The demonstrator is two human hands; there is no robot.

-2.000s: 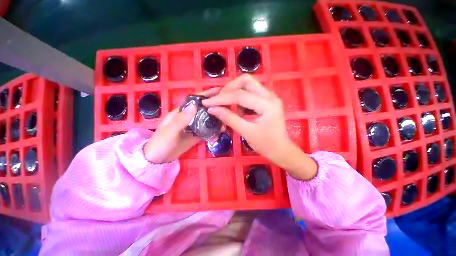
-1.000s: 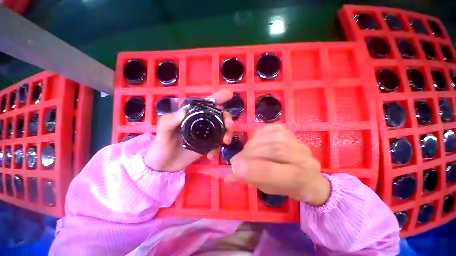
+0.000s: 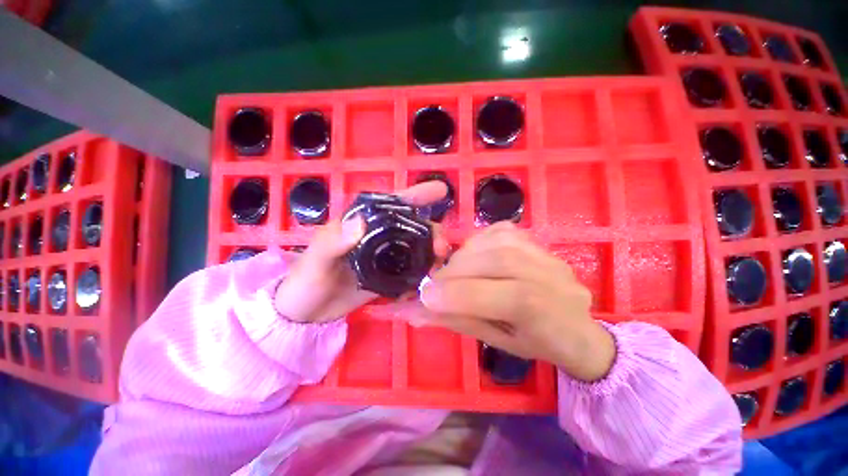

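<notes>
My left hand [image 3: 321,274] holds a short stack of round, glossy black watch heads [image 3: 394,253] above the middle tray. The top one faces up, with concentric rings faintly visible. My right hand [image 3: 516,293] is at the lower right of the stack, with its fingers bent together and the fingertips close to the stack's edge. A small whitish spot shows at its fingertips; I cannot tell whether it is film or glare, or whether the fingers hold something. The red foam tray [image 3: 446,85] below has square pockets, some with watch heads, some empty.
A fuller red tray [image 3: 683,191] stands against the right side. More red trays [image 3: 113,270] with watch heads are at the left. A grey metal bar [image 3: 112,88] slants in from the upper left. The dark green, shiny surface [image 3: 372,46] lies behind.
My right hand has moved from the top of the stack to its lower right side. The stack has been turned, with its ringed face now showing. The trays sit slightly further right and lower in view.
</notes>
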